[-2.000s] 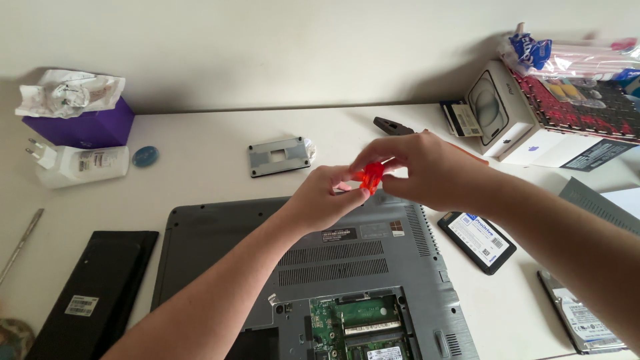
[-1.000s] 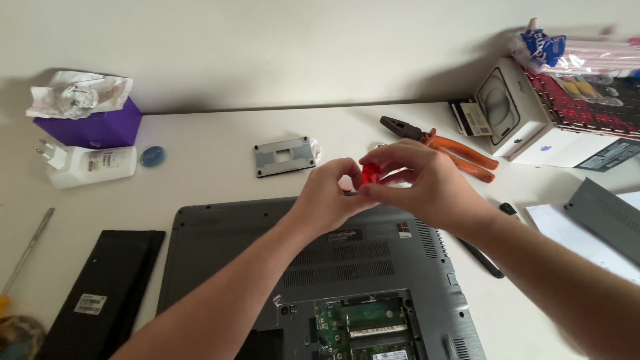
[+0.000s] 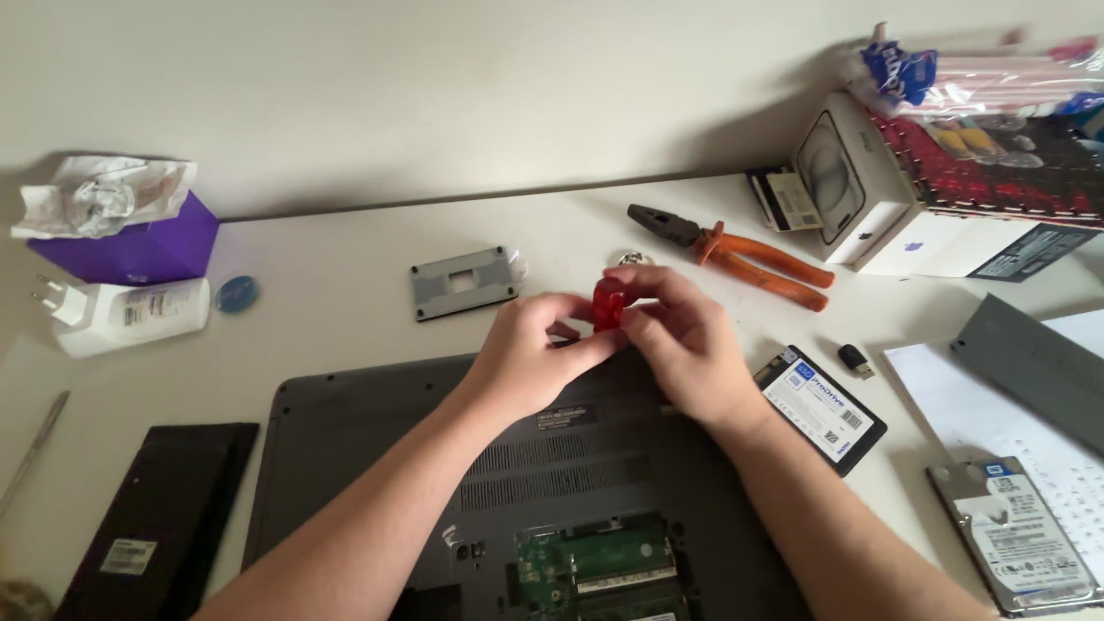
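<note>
A small, shiny red translucent object (image 3: 609,304) is held between both hands above the back edge of an upturned laptop (image 3: 362,457). My left hand (image 3: 539,354) grips its left side with thumb and fingers. On its right side, the fingertips of my right hand (image 3: 681,336) close on it. What the object is I cannot tell. The laptop's underside has an uncovered bay showing a green memory module (image 3: 617,552). Behind the hands lie a metal ring (image 3: 636,258) and a flat metal bracket plate (image 3: 462,283).
Orange-handled pliers (image 3: 733,259), a solid-state drive (image 3: 819,410), a USB dongle (image 3: 856,361) and a hard drive (image 3: 1009,535) lie right. A grey cover (image 3: 1026,371) rests on paper. A black laptop battery (image 3: 155,517), white bottle (image 3: 138,315) and purple box (image 3: 164,241) are left. Boxes (image 3: 871,216) stand back right.
Both hands have lowered slightly toward me, still holding the red object. The pliers, hidden mostly behind the right hand two seconds ago, now show fully. The view has shifted slightly.
</note>
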